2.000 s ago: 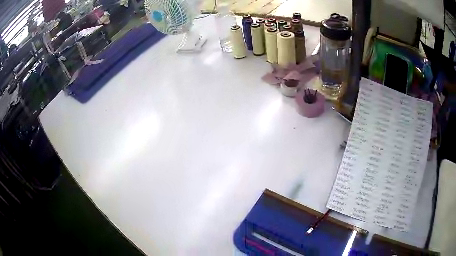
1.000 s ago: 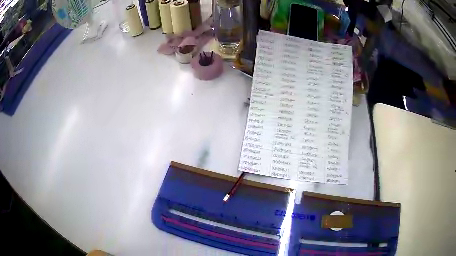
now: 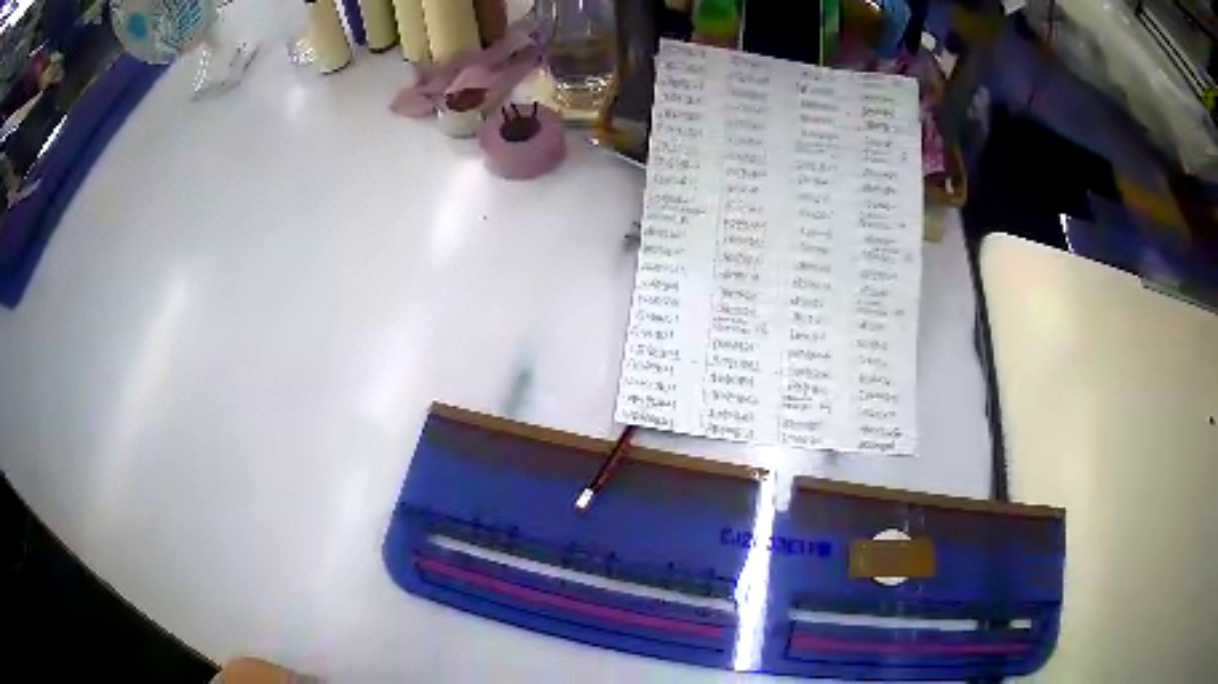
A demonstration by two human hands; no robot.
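A shiny blue sewing template (image 3: pixel 628 535) lies flat on the white table (image 3: pixel 307 361), with a brown top strip, white and red slot lines and a brown patch over a white circle. A dark red pen (image 3: pixel 605 468) with a pale tip lies across its top edge. A large sheet with columns of writing (image 3: pixel 775 254) lies just behind the template. A small skin-toned part, seemingly my left hand (image 3: pixel 263 672), shows at the bottom edge; the rest is cut off. My right hand is not in view.
Thread cones (image 3: pixel 448 27), a pink-mauve roll (image 3: pixel 524 142), crumpled cloth (image 3: pixel 468 78) and a clear bottle (image 3: pixel 578 54) stand at the back. Dark blue cloth (image 3: pixel 67 174) lies far left. A cream machine table (image 3: pixel 1109 401) adjoins on the right.
The view has swung right and down, bringing the whole template into view. The skin-toned part has appeared at the bottom edge. The template, pen and sheet keep their places relative to each other.
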